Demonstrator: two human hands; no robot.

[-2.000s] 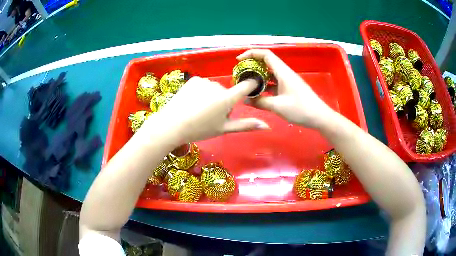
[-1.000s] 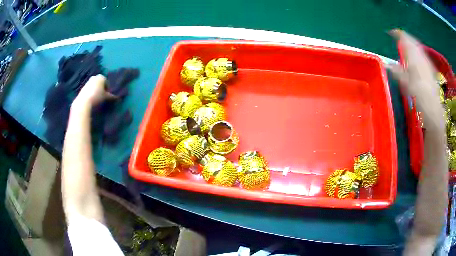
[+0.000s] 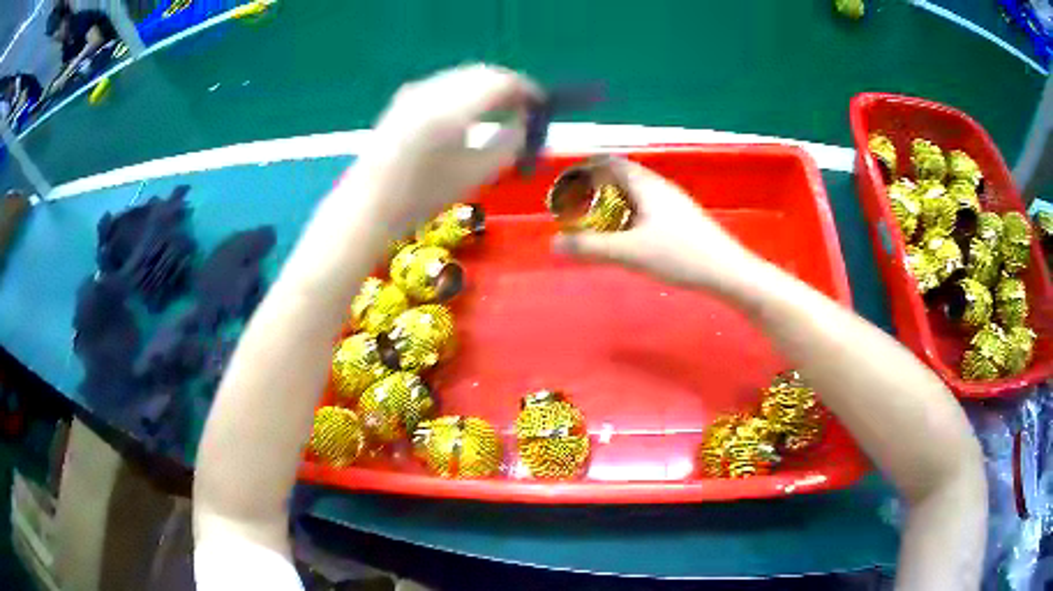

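Note:
My right hand (image 3: 658, 225) holds a gold hollow shell (image 3: 609, 208) above the upper middle of the red work tray (image 3: 647, 335). The shell's round open neck faces left and up and looks dark reddish-brown inside. My left hand (image 3: 456, 127), blurred, holds a black lining piece (image 3: 537, 127) up and left of the shell, not touching it. More gold shells (image 3: 396, 404) lie along the tray's left side and front, and a few (image 3: 794, 410) are at its front right corner.
A dark pile of black pieces (image 3: 144, 300) lies on the blue-green bench left of the tray. A red perforated basket (image 3: 874, 248) with gold shells stands at right, with clear plastic (image 3: 1016, 462) below it. A person (image 3: 81, 35) is at the far upper left.
My left hand has come from the black pile to the tray with a black piece. My right hand has come back from the basket and now holds a shell from the tray's left group.

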